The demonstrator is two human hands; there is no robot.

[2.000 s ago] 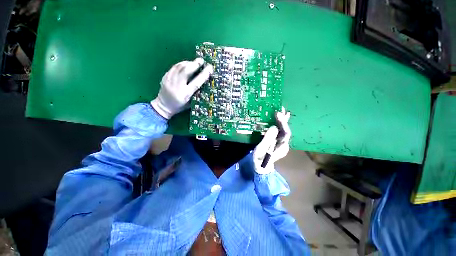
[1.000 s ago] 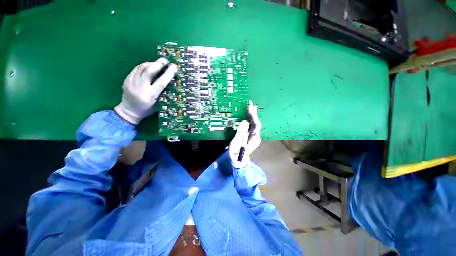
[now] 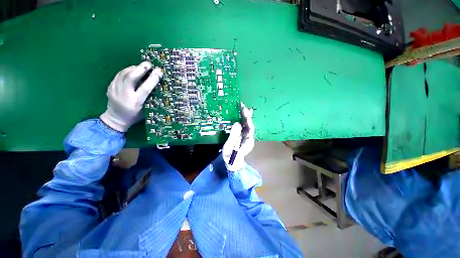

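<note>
A green circuit board with dense silvery joints on its left half is over the near edge of the green mat. My left hand, in a white glove, is on the board's left edge with fingertips on its upper left part. My right hand, gloved with dirty fingertips, is at the board's lower right corner. A slim dark stick, maybe a marker pen, lies along its palm and fingers. Whether the board touches the mat cannot be told.
Thick black carriers stand at the back right. A neighbouring green bench with a yellow edge is at the right, with red wrapping behind it. Another person's blue sleeve is at the lower right, beside a metal stool or frame.
The whole view has shifted, so board, hands and bench all appear further left. Both hands keep the same places on the board.
</note>
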